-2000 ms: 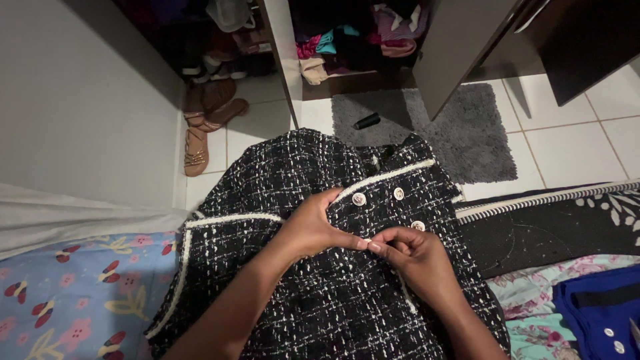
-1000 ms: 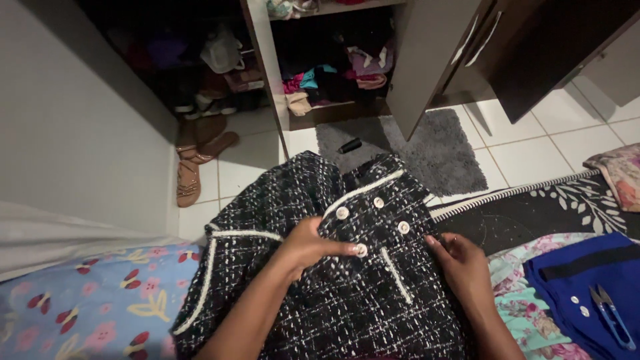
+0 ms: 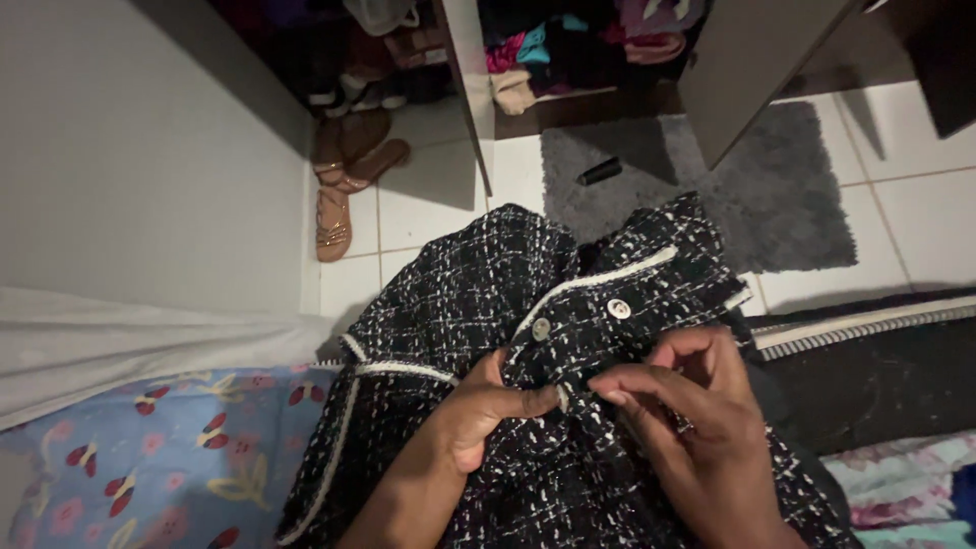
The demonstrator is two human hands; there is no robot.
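Observation:
A black-and-white tweed garment with white braided trim (image 3: 488,267) lies across the lower middle of the head view. Two round metallic buttons show on its front, one pale button (image 3: 618,308) and one darker button (image 3: 540,329). My left hand (image 3: 488,412) grips the cloth below them, its thumb against the edge of a button (image 3: 563,396) that is mostly hidden. Just right of that thumb, my right hand (image 3: 679,404) has its thumb and forefinger pinched together over the cloth. Whether something thin is between those fingertips cannot be told.
Blue ladybird-print fabric (image 3: 152,457) lies at the left, black fabric (image 3: 862,381) and floral cloth (image 3: 900,480) at the right. Beyond are brown sandals (image 3: 333,221), a grey rug (image 3: 793,191) with a small black object (image 3: 600,171), and an open wardrobe door (image 3: 755,69).
My right hand has moved from the garment's right side to beside my left thumb, its fingertips now pinched. The cloth around the buttons is more bunched than a second ago.

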